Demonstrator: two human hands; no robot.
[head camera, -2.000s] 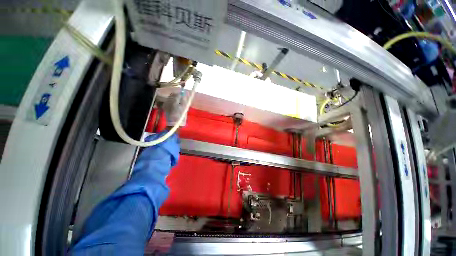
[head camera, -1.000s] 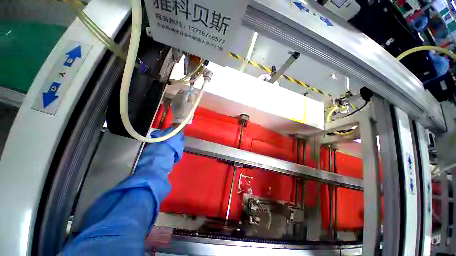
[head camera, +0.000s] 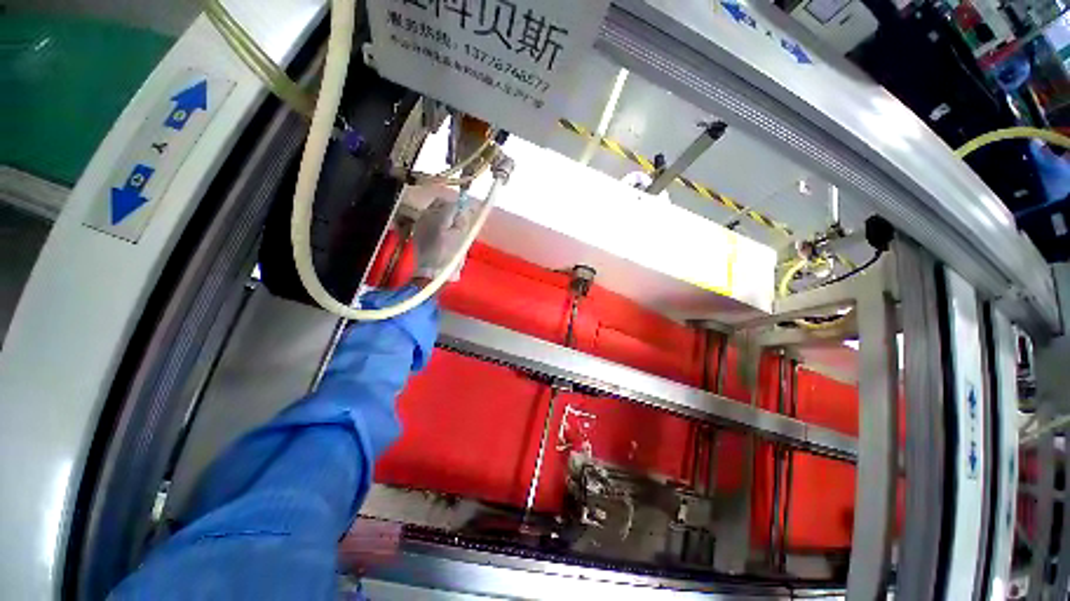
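Observation:
My left hand (head camera: 437, 241), in a thin pale glove, reaches into the machine at the end of a blue sleeve. It is beside the metal and brass tool end (head camera: 499, 164) under the robot head (head camera: 481, 53). The cream air hose (head camera: 307, 200) loops in front of my wrist. My fingers are small and blurred, so I cannot tell whether they hold a cloth or touch the tool end. My right hand is not in view.
A silver conveyor rail (head camera: 634, 382) crosses above the red base plate (head camera: 469, 434). A long white box (head camera: 634, 241) stands behind it. A grey metal fixture (head camera: 598, 493) is low in the middle. The gantry beam (head camera: 810, 112) runs across the top right.
The whole view has shifted, so the machine and my arm appear slightly further right. My left hand stays beside the tool end, behind the hose loop.

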